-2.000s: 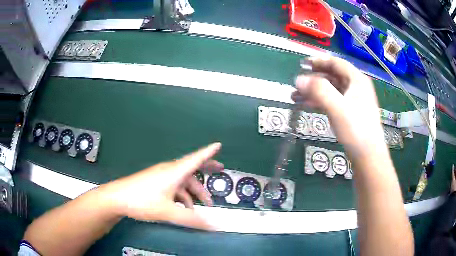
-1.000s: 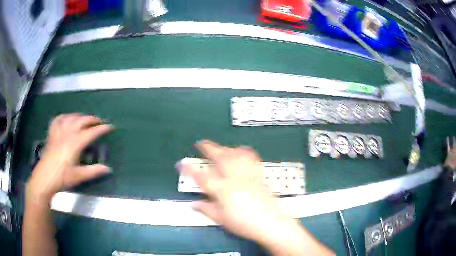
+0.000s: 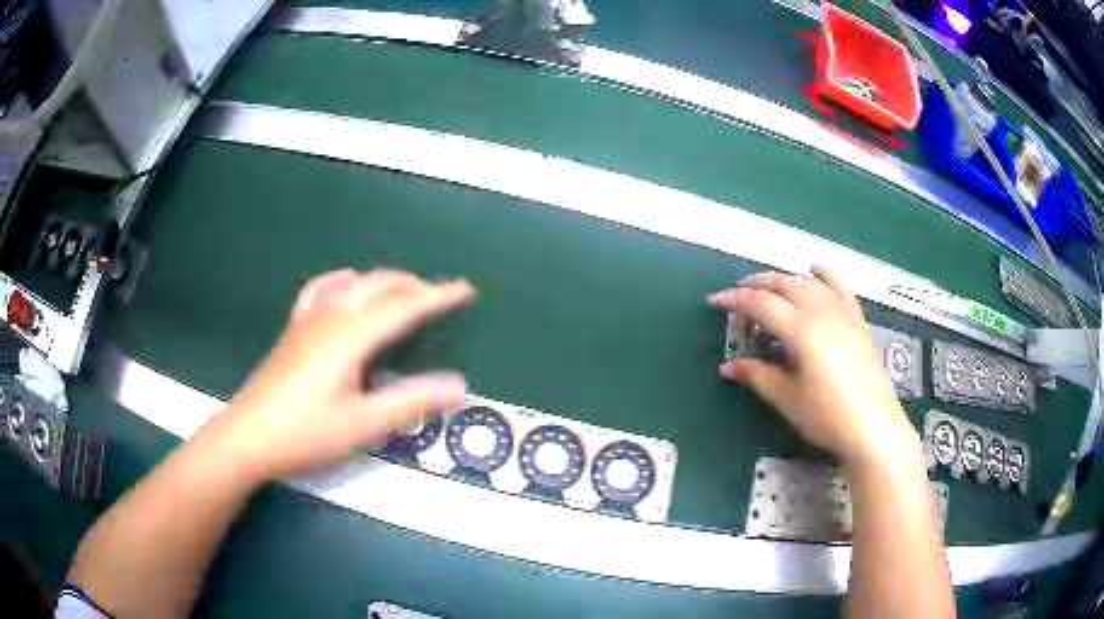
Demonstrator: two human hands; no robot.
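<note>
A fixture with black parts (image 3: 551, 458) lies near the front rail, its four black rings facing up. My left hand (image 3: 351, 363) is blurred over its left end, fingers and thumb apart, holding nothing visible. My right hand (image 3: 805, 345) straddles a fixture with silver parts (image 3: 900, 360), fingers on the far edge and thumb on the near edge, hiding most of it. A cover plate or fixture underside (image 3: 793, 498), dotted with small holes, lies below my right hand, partly hidden by the forearm.
Two more silver-part fixtures lie at right (image 3: 983, 375), (image 3: 976, 452). Silver rails (image 3: 521, 181) cross the green surface. The machine (image 3: 133, 97) stands at left, with black-ringed parts (image 3: 70, 246) beside it. A red parts bin (image 3: 867, 67) and blue bins (image 3: 1065, 206) are at far right.
The holed plate now lies right of a black-ringed fixture near the front rail. My left hand has moved right from the far left; my right hand has moved from the plate to the silver-part fixture.
</note>
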